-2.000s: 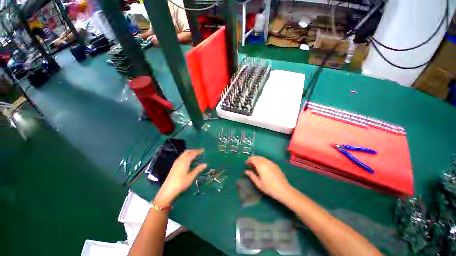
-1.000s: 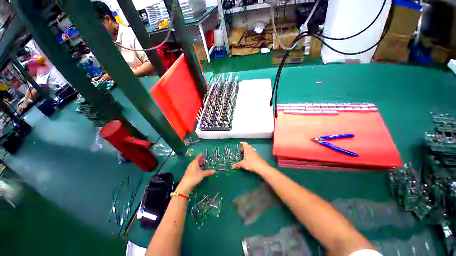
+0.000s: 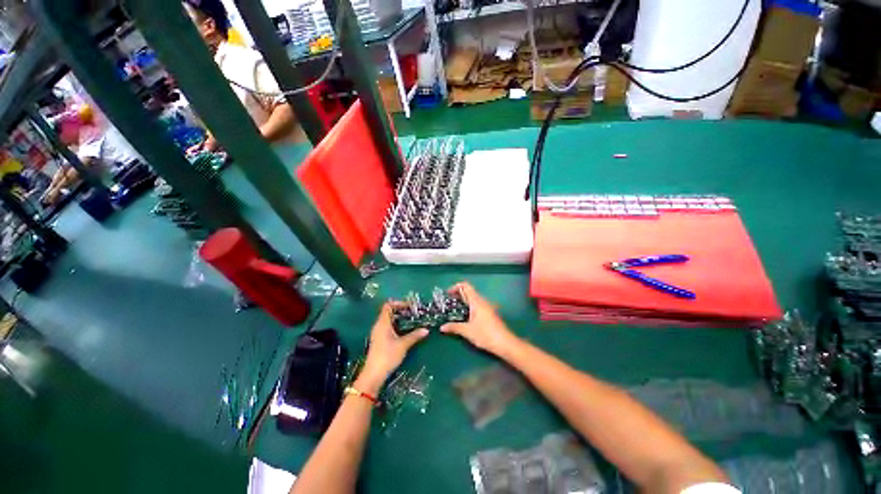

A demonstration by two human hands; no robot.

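A PCB panel (image 3: pixel 431 314) with upright metal leads is held level between my two hands, just in front of the white foam board (image 3: pixel 496 207). My left hand (image 3: pixel 388 338) grips its left end and my right hand (image 3: pixel 473 318) grips its right end. PCB assemblies (image 3: pixel 428 198) with long upright leads stand in dense rows on the left part of the white board. Loose component leads (image 3: pixel 406 391) lie on the green bench beside my left wrist.
Blue-handled cutters (image 3: pixel 652 274) lie open on a red foam stack (image 3: pixel 647 251). A heap of PCB panels (image 3: pixel 802 357) is at the right. Clear trays (image 3: pixel 541 468) lie near the front. A black case (image 3: pixel 310 381), red cylinder (image 3: pixel 253 277) and green post (image 3: pixel 256 164) are left. A person sits beyond.
My hands have closed in on the panel from both sides and now hold it by its ends. The view has turned left since the earliest frame.
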